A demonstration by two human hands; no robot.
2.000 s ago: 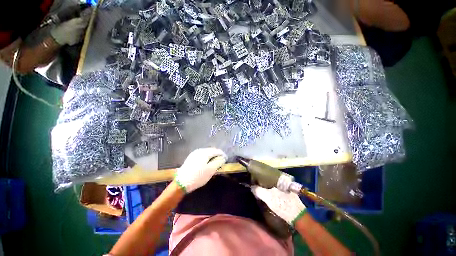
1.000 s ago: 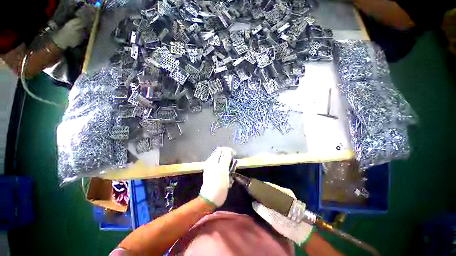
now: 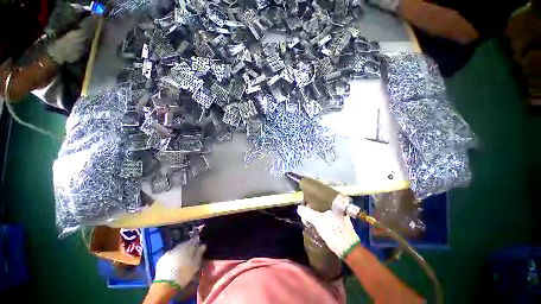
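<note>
My right hand (image 3: pixel 330 228), in a white glove with a green cuff, holds the olive-brown air screwdriver (image 3: pixel 320 195). Its dark nose points up and left over the near part of the bench, just below the loose pile of thin screws (image 3: pixel 296 136). My left hand (image 3: pixel 181 262), also gloved, is below the bench edge at the lower left, over a blue bin. A small silvery piece (image 3: pixel 197 229) shows at its fingertips; whether the hand grips it cannot be told. A large heap of metal brackets (image 3: pixel 231 74) covers the far and left parts of the bench.
Clear bags of hardware lie at the left (image 3: pixel 95 160) and right (image 3: pixel 424 124). The yellowish bench edge (image 3: pixel 237 208) runs before me. A cardboard box (image 3: pixel 115 244) and blue bins sit below it. Another worker's gloved hand (image 3: pixel 70 46) is at upper left; an arm (image 3: pixel 439 19) at upper right.
My left hand has moved from the tool's nose at the bench edge down and left to the bin. The screwdriver has moved up, with its nose now over the bench top.
</note>
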